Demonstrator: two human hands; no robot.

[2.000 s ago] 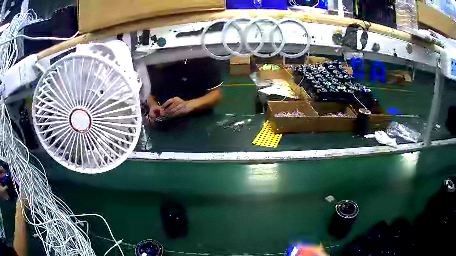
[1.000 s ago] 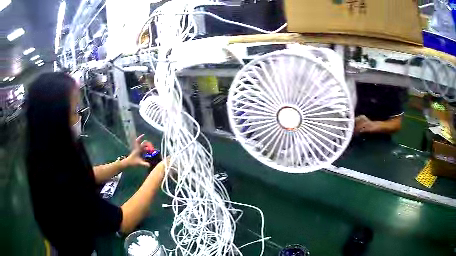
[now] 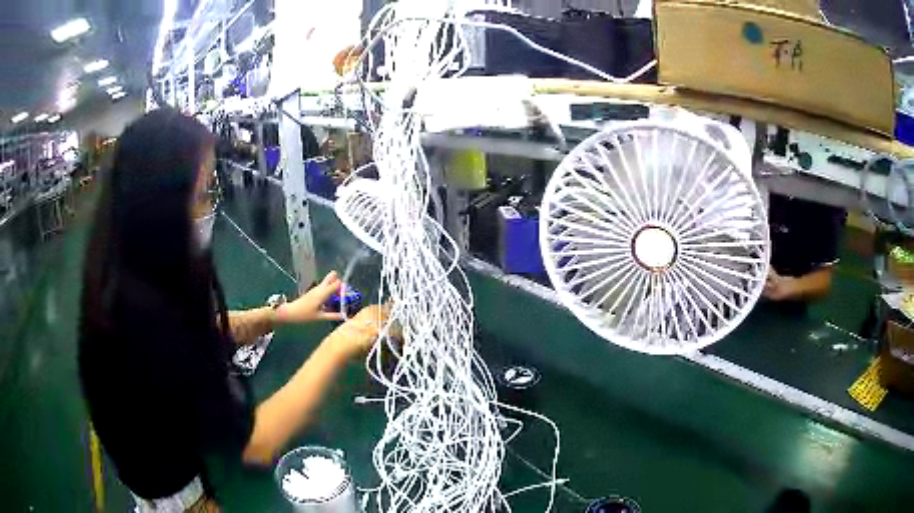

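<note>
Neither of my hands is in the picture. A large tangled bundle of white cables (image 3: 426, 331) hangs down onto the green bench nearest me. A clear tub of small white pieces (image 3: 317, 481) stands left of the cables at the lower edge. A black unit with a round end face (image 3: 519, 377) is on the bench just right of the cables. Another round end face (image 3: 611, 505) is cut off by the lower edge. A dark object, too cut off to tell, shows at the lower right.
A person (image 3: 165, 321) at the left holds a small unit with a blue glow (image 3: 346, 299). A white desk fan (image 3: 654, 245) is right of the cables. A cardboard box (image 3: 772, 65) sits on the shelf above. Another person's arm (image 3: 802, 285) and a yellow perforated sheet (image 3: 868, 387) are across the bench.
The view has swung left, so the fan and cables sit further right. The neighbour's hands have moved closer together around the unit. My hands stay out of view.
</note>
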